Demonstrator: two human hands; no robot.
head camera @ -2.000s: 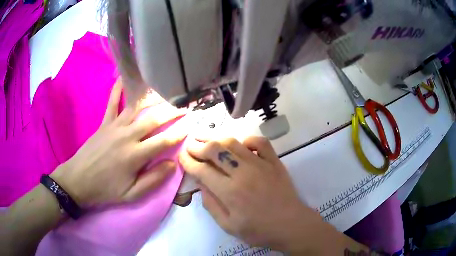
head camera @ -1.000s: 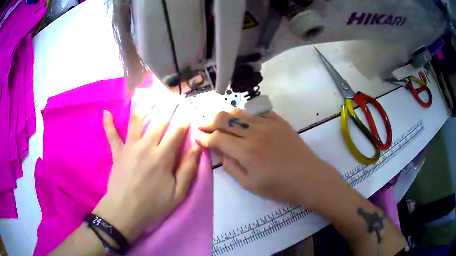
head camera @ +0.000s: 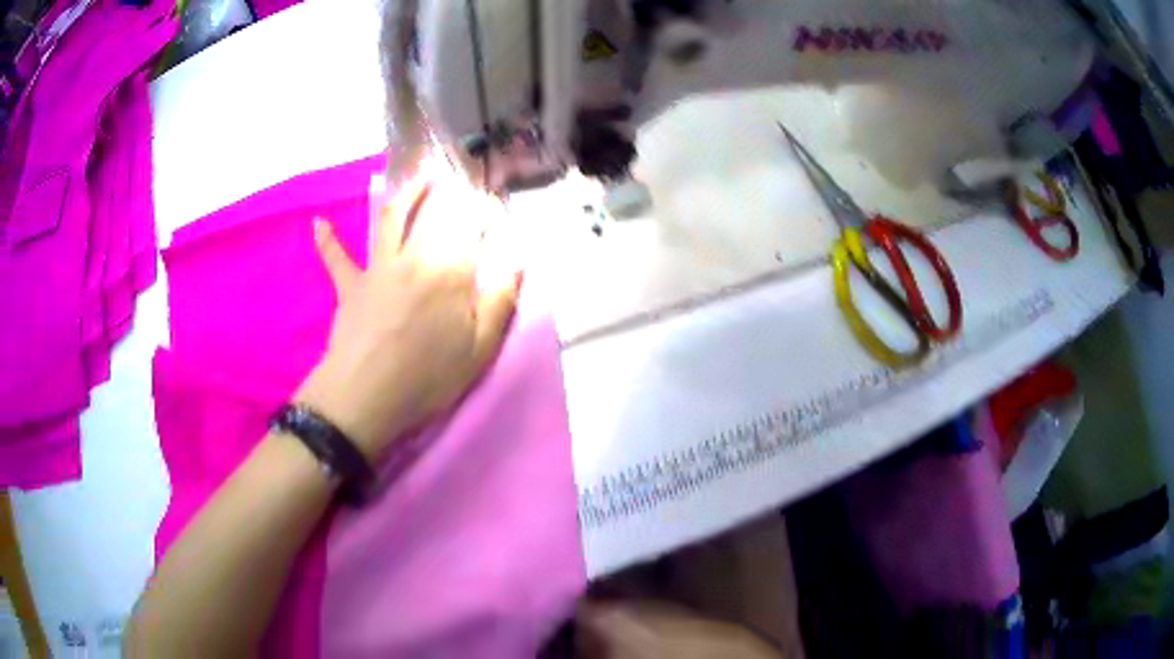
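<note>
A magenta panel [head camera: 251, 290] lies on the white table left of the sewing machine needle. A paler pink layer [head camera: 470, 515] lies along its right side and reaches the table's front edge. My left hand [head camera: 419, 296] lies flat on the cloth with fingers spread, its fingertips in the lamp glare by the presser foot. My right hand [head camera: 670, 633] is blurred and cut off at the bottom edge, beside the lower corner of the pale pink layer. Its fingers are hidden, so its grip cannot be told. The sewing machine [head camera: 760, 58] stands above.
Large shears [head camera: 888, 283] with yellow and red handles lie right of the needle. Small red-orange scissors [head camera: 1045, 225] lie farther right. Stacked magenta panels [head camera: 77, 283] are at the left. A printed ruler [head camera: 773, 438] runs along the front edge. Pink cloth [head camera: 933, 541] hangs below the table.
My right hand has left the needle area and moved down to the bottom edge. My left hand stays on the cloth. The view has shifted, showing more of the pale pink layer and table front.
</note>
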